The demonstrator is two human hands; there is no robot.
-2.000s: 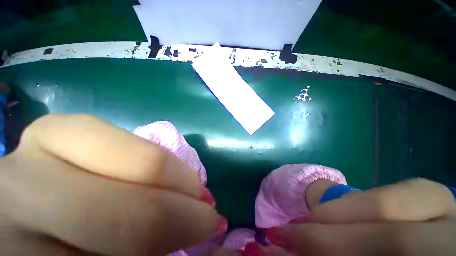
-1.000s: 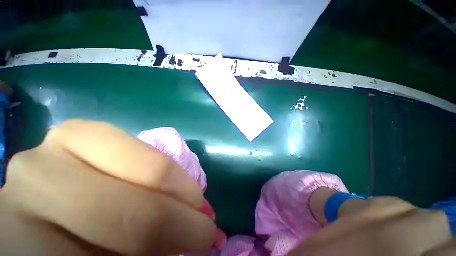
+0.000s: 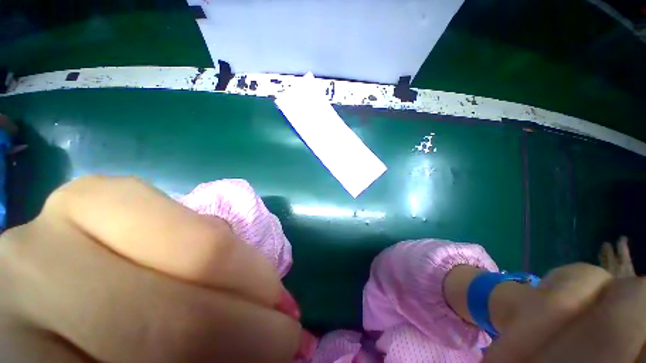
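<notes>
A white label sheet (image 3: 336,145) lies slanted on the green bench, its far end over the worn white rail. My left hand (image 3: 149,273) is very close to the camera at the lower left, fingers curled and fingertips together. Nothing shows between them, but the inner side is hidden. My right hand (image 3: 577,319) is at the lower right with a blue wrist strap (image 3: 485,301). Its fingers are cut off by the bottom edge, so any grip is hidden. Neither hand touches the sheet.
The worn white rail (image 3: 460,104) crosses the far edge of the glossy green bench (image 3: 467,191). A white board (image 3: 333,35) stands behind it. Another person's fingers (image 3: 618,257) show at the right edge. A person's blue sleeve (image 3: 3,177) shows at the left edge.
My right hand has moved right and downward, its fingertips leaving the picture. My left hand stays nearly in place. Another person's fingers have appeared at the right edge. The sheet lies unchanged.
</notes>
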